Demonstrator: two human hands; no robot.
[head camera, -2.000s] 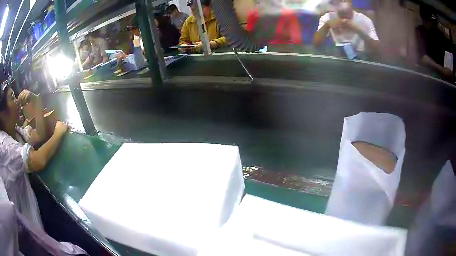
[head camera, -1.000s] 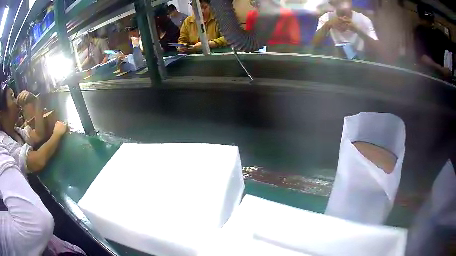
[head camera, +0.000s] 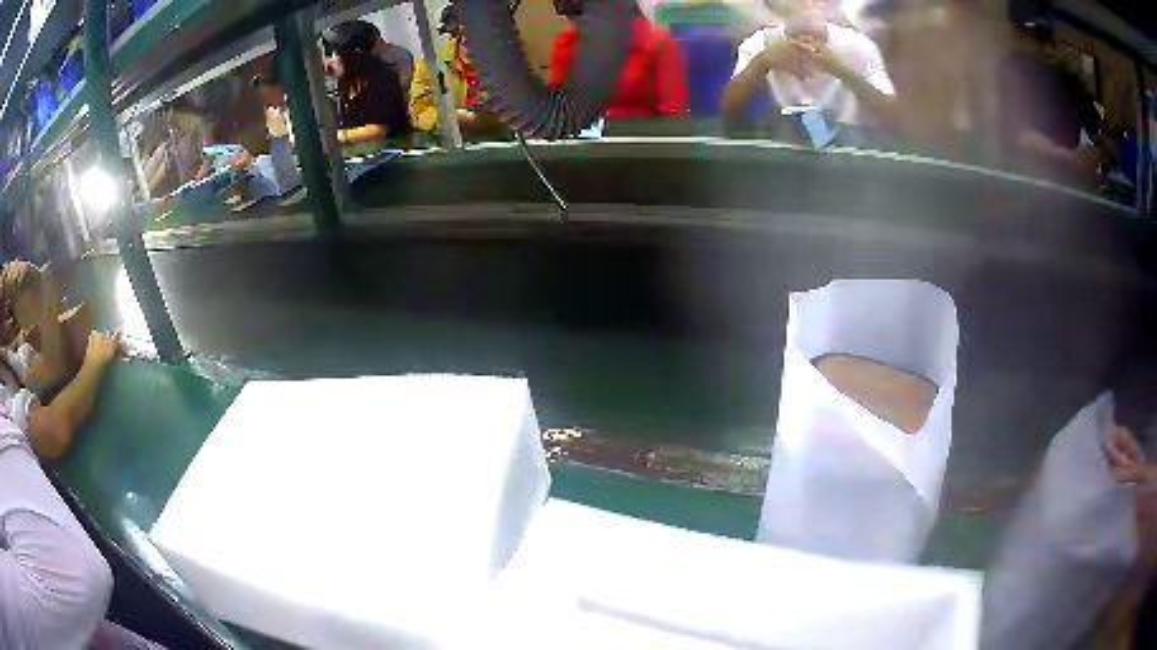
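Neither of my hands can be made out. A large smooth white block (head camera: 355, 476) lies on the green bench in front of me. A lower white box or tray (head camera: 761, 590) is beside it, cut off by the bottom edge. Behind its right part a soft white sleeve (head camera: 844, 470) stands upright, open at the top, with a brown rounded top (head camera: 878, 390) inside. A second white sleeve (head camera: 1072, 533) stands blurred at the right. Fingers (head camera: 1124, 455) touch its upper edge from the picture's right rim; they seem to be another person's.
A dark conveyor (head camera: 508, 292) runs behind the bench (head camera: 140, 438). A green post (head camera: 127, 241) rises at left. A white sleeve of clothing (head camera: 45, 546) and a person's arm (head camera: 70, 400) are at left. Several people sit across the line. A black flexible duct (head camera: 558, 95) hangs above.
The view has turned right, so the block and sleeves appear further left. Fingers have appeared at the right-hand sleeve. A neighbour's white-clothed arm has come in at lower left.
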